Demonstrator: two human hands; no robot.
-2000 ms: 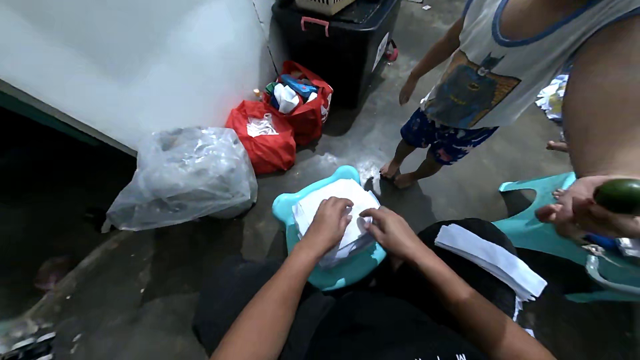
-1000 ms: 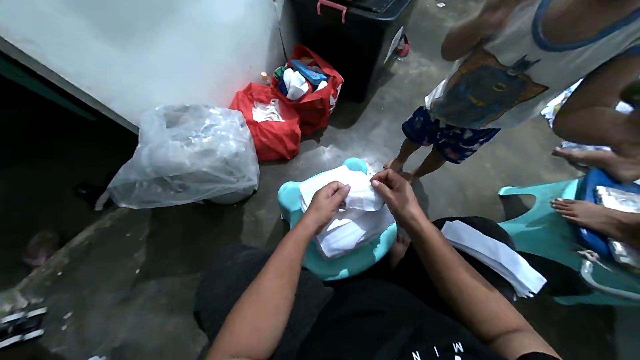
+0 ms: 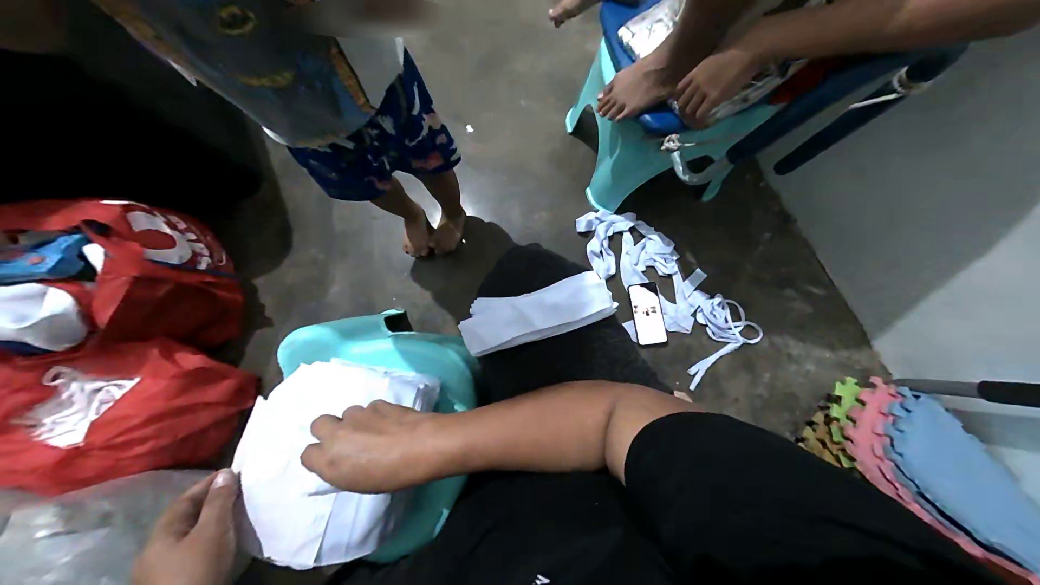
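Note:
White fabric pieces (image 3: 284,455) lie stacked on a turquoise plastic stool (image 3: 341,333) in front of me. My left hand (image 3: 191,528) pinches the stack's left edge between thumb and fingers. Resting on top of the stack, my right hand (image 3: 366,447) has its fingers curled down; whether they grip any cloth cannot be told. A folded bundle of white cloth strips (image 3: 540,313) lies across my dark-clothed knee. On the floor to the right are tangled white strips (image 3: 642,252) with a smartphone (image 3: 647,314) on them.
Red bags (image 3: 162,406) and a clear plastic bag (image 3: 73,536) are at the left. A person stands barefoot (image 3: 431,231) ahead. Another person's feet (image 3: 642,85) rest on a blue seat above a turquoise stool (image 3: 626,154). Foam mats (image 3: 951,455) lean at the lower right.
The view has swung right. My hands were close together over the cloth; now the left is at its left edge and the right lies on top. The standing person's raised arm has moved.

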